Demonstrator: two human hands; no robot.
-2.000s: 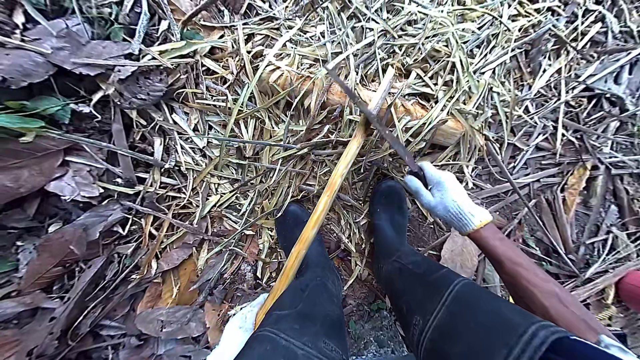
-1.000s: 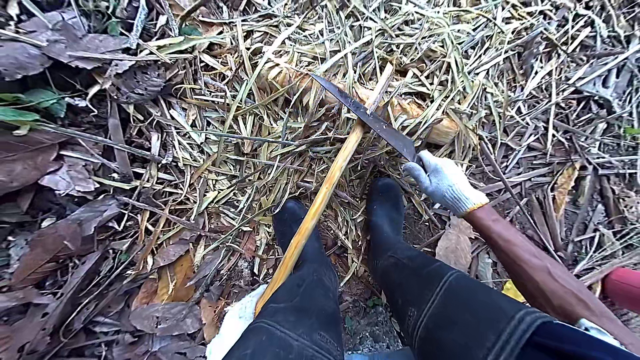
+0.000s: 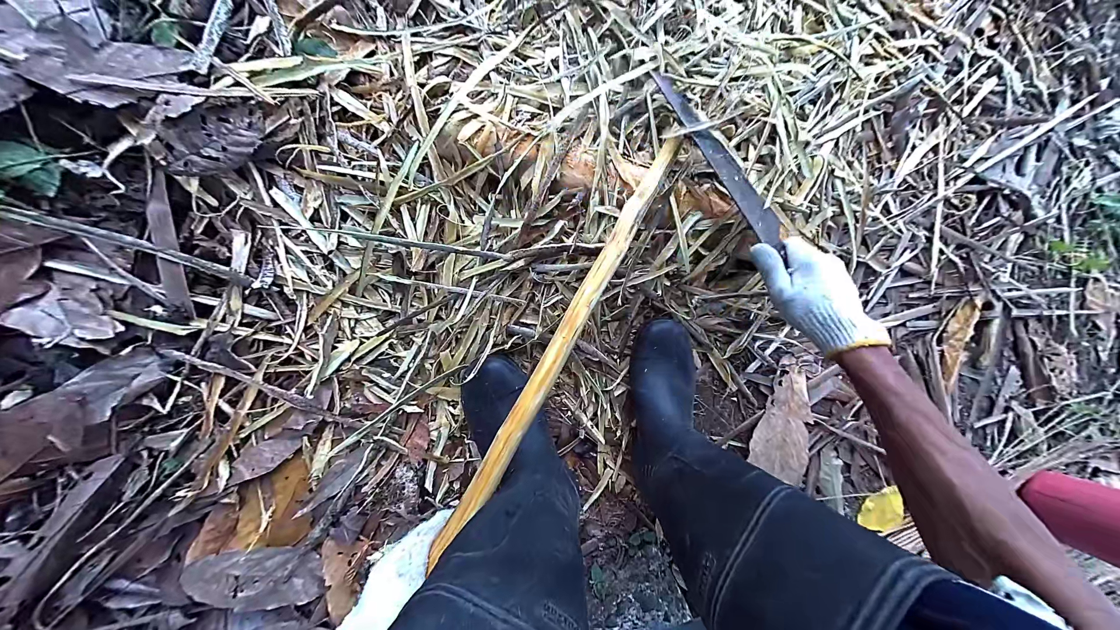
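Note:
My right hand (image 3: pixel 814 293), in a white knit glove with a yellow cuff edge, grips the handle of a machete (image 3: pixel 722 162). The dark blade points up and left, close to the far end of a peeled yellow wooden stick (image 3: pixel 569 328). The stick runs from the lower left up to the middle, in front of my left leg. My left hand (image 3: pixel 402 569), also in a white glove, is around the stick's near end; its fingers are mostly hidden. Behind the stick's far end, a pale orange log (image 3: pixel 586 166) lies partly covered by shavings.
Thin strips of peeled bark (image 3: pixel 814 96) cover the ground ahead. My black boots (image 3: pixel 662 376) stand apart at its near edge. Dry brown leaves (image 3: pixel 254 577) lie at the left, and a red object (image 3: pixel 1076 516) shows at the right edge beside my forearm.
The machete blade, which crossed over the stick near its far end in both earlier frames, now lies to the right of it, with its tip farther right. My left hand still holds the near end.

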